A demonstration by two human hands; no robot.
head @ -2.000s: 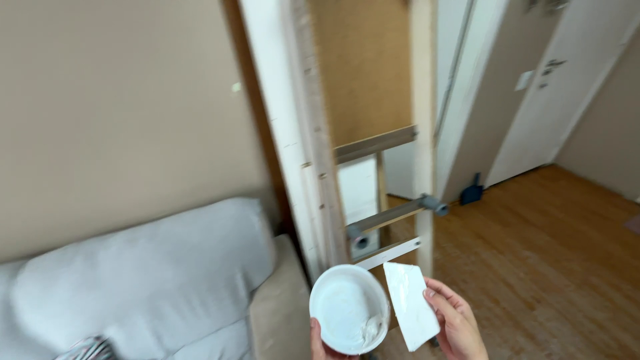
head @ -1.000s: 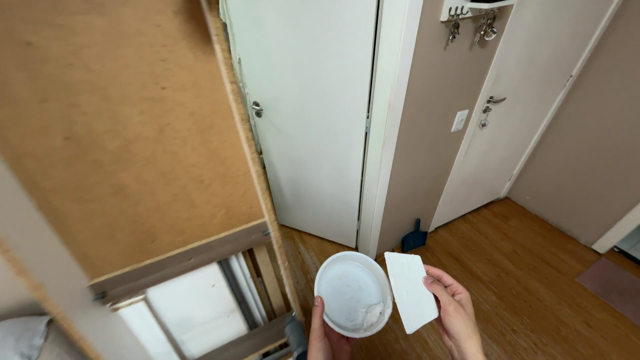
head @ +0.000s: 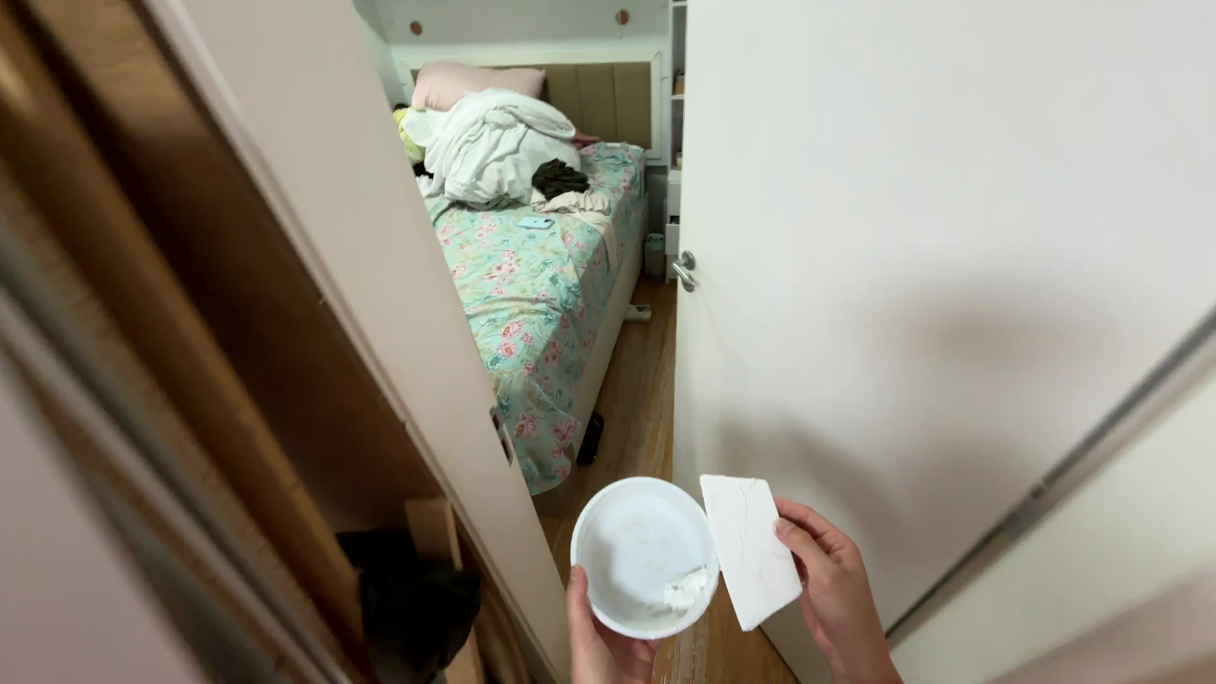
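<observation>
My left hand (head: 608, 638) grips a round white plastic bowl (head: 641, 551) from below, its thumb at the rim. A lump of white paste (head: 684, 590) lies inside, near the lower right wall. In my right hand (head: 831, 579) is a flat white scraper (head: 750, 549) with slanted ends and whitish smears, pinched at its right edge between thumb and fingers. The scraper stands beside the bowl's right rim; whether they touch I cannot tell.
A white door (head: 912, 237) with a metal handle (head: 684, 272) stands open at the right. The door frame (head: 361, 256) and leaning wooden boards (head: 142, 285) are at the left. Beyond are a bed with a floral cover (head: 532, 313), bunched white bedding (head: 499, 142) and a wooden floor (head: 632, 380).
The view has moved from the sofa and wooden frame to an open doorway with a bed beyond. Both hands still hold the bowl and the scraper side by side.
</observation>
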